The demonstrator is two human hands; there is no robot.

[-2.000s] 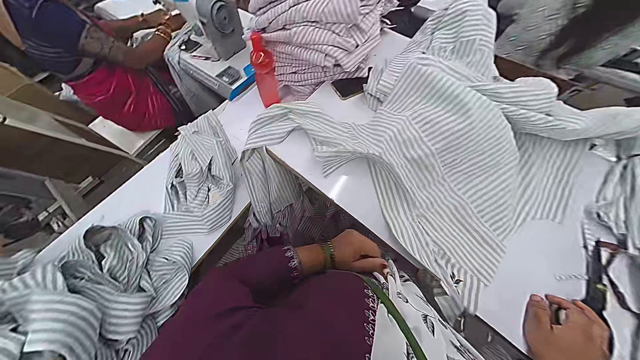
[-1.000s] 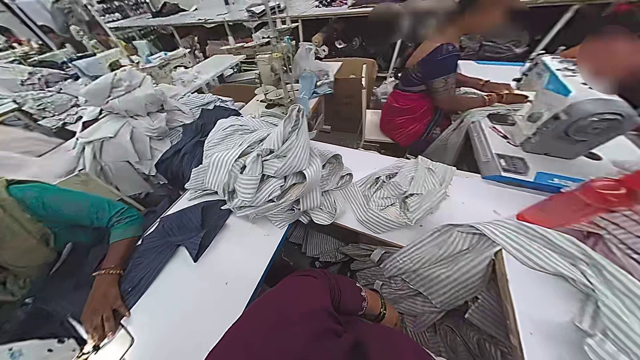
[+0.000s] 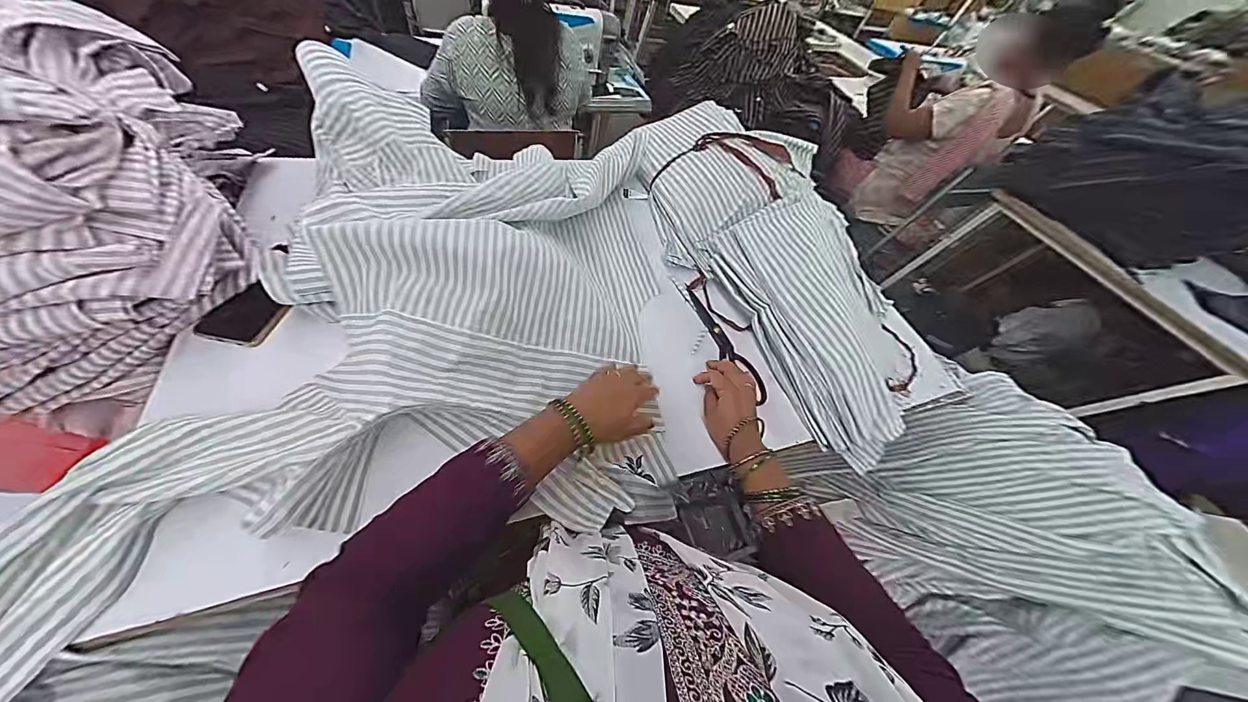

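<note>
My left hand [image 3: 614, 404] lies palm down on a striped grey-and-white garment [image 3: 468, 292], near its right edge on the white table [image 3: 673, 341]. Beside it, my right hand [image 3: 728, 395] rests at the handles of black scissors [image 3: 720, 336]; whether the fingers grip them is not clear. The blades point away from me. Right of the scissors is a stack of folded striped fabric pieces [image 3: 790, 292], with a dark red cord [image 3: 746, 156] lying over its far end.
A heap of striped cloth [image 3: 97, 214] and a phone [image 3: 242, 314] are at the left, near a red object [image 3: 44, 455]. More striped fabric [image 3: 1033, 507] hangs at the right. Beyond are two people, one seated [image 3: 509, 68], and a metal-framed table [image 3: 1121, 283].
The view has swung far to the right since one second ago. Both hands are now over the table; two seconds ago my left hand was near my lap.
</note>
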